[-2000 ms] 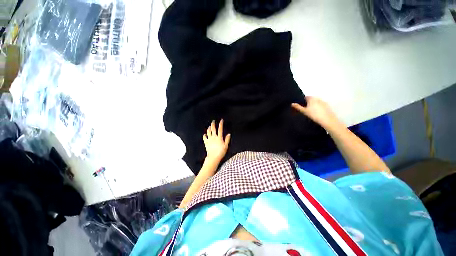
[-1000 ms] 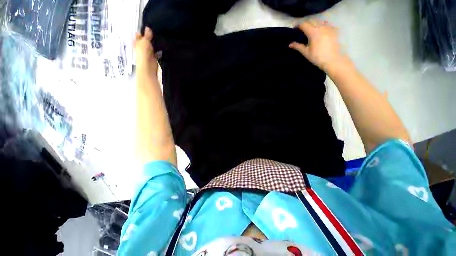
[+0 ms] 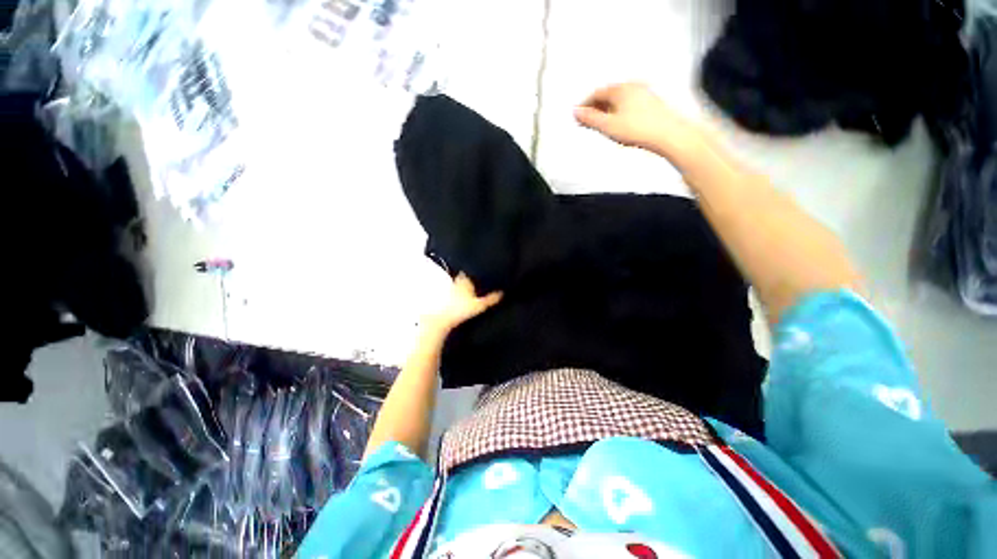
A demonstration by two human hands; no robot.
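A matte black garment (image 3: pixel 623 273) lies on the white table against the checked apron, with one narrower part (image 3: pixel 465 164) slanting up to the left. My left hand (image 3: pixel 465 304) is at the garment's left edge, thumb on top of the cloth and fingers partly hidden at the fold; it grips the edge. My right hand (image 3: pixel 618 115) is above the bare table beyond the garment's top edge, with its fingers curled together. No cloth shows in it.
Printed clear polybags (image 3: pixel 186 98) lie at the upper left. A small pink-and-blue tool (image 3: pixel 214 265) is near the left edge. A black heap (image 3: pixel 831 66) is at the upper right. Bagged garments (image 3: pixel 273 437) pile below the table edge; black cloth (image 3: pixel 66 240) is at far left.
The view has shifted left. The garment's upper part now slants left instead of running up. My left hand has come down to the lower left edge. My right hand has left the garment's top edge.
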